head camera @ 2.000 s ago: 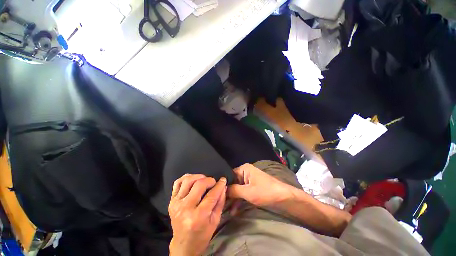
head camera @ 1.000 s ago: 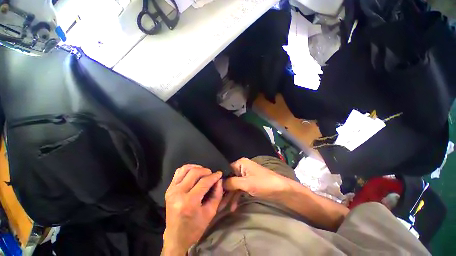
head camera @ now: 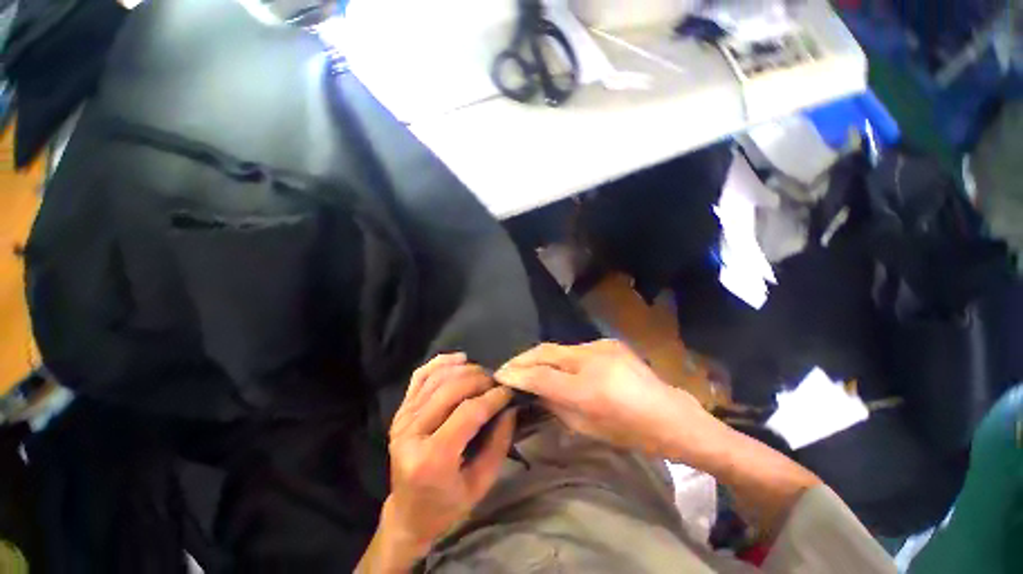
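A black garment body (head camera: pixel 280 269) drapes from the sewing machine bed (head camera: pixel 449 107) down to my lap, with a welt pocket opening (head camera: pixel 241 220) showing on it. My left hand (head camera: pixel 449 432) pinches the garment's edge near my lap. My right hand (head camera: pixel 589 387) meets it from the right, its fingertips on the same edge beside my left fingertips. The hem between the fingers is mostly hidden. The machine needle area is at the top edge, blurred and largely cut off.
Black-handled shears (head camera: pixel 535 62) lie on the bed beside white scraps (head camera: pixel 615 73). A pale compartment tray (head camera: pixel 774 51) is at the table's right end. Dark cloth (head camera: pixel 920 448) with a white paper piece (head camera: pixel 817 409) lies at the right. White cuttings (head camera: pixel 743 241) hang below the table.
The view has swung right, so the machine head has left the picture and the table's right end shows. My right hand has shifted its fingers upward over the edge; my left hand still pinches.
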